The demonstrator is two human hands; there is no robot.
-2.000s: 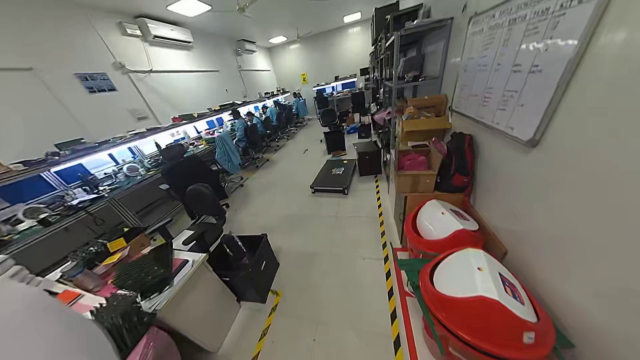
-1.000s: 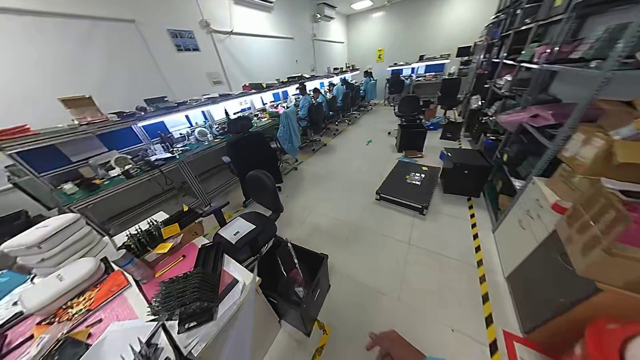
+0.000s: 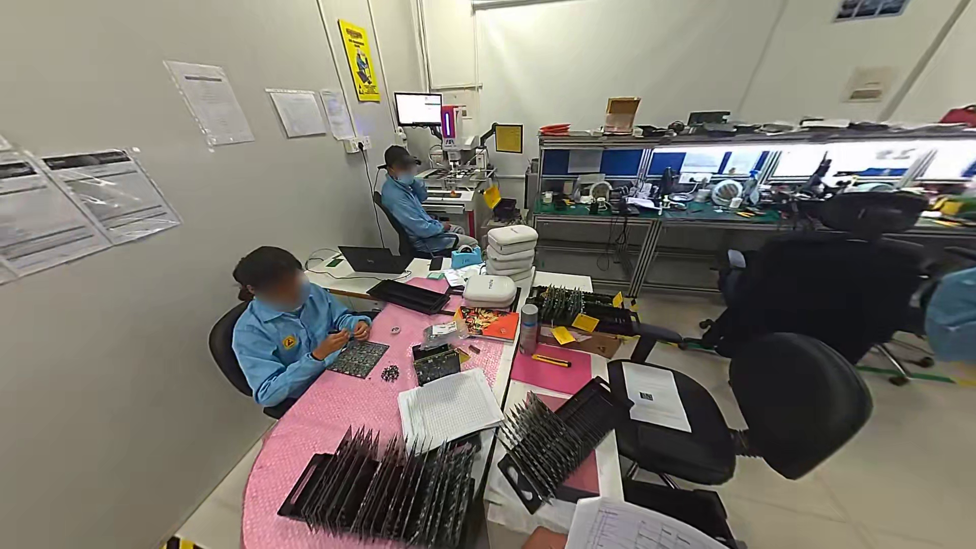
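At the bottom edge, a small brown patch, perhaps part of my left hand, touches the left side of a printed paper sheet. Too little shows to tell whether it grips the sheet. My right hand is out of view. Just beyond stand a black rack of upright circuit boards on pink bubble wrap and a second, tilted rack of boards. Between them and the far side lies a white gridded sheet. A circuit board panel lies before a seated person in a blue coat.
A black office chair with a paper on its seat stands right of the table. Another person in blue sits at a machine behind. White cases, a laptop and a spray can stand on the tables. A workbench runs along the back.
The view has swung far left, from the aisle to the tables. The hand at the bottom edge one second ago no longer shows there clearly; a printed sheet now shows at the bottom.
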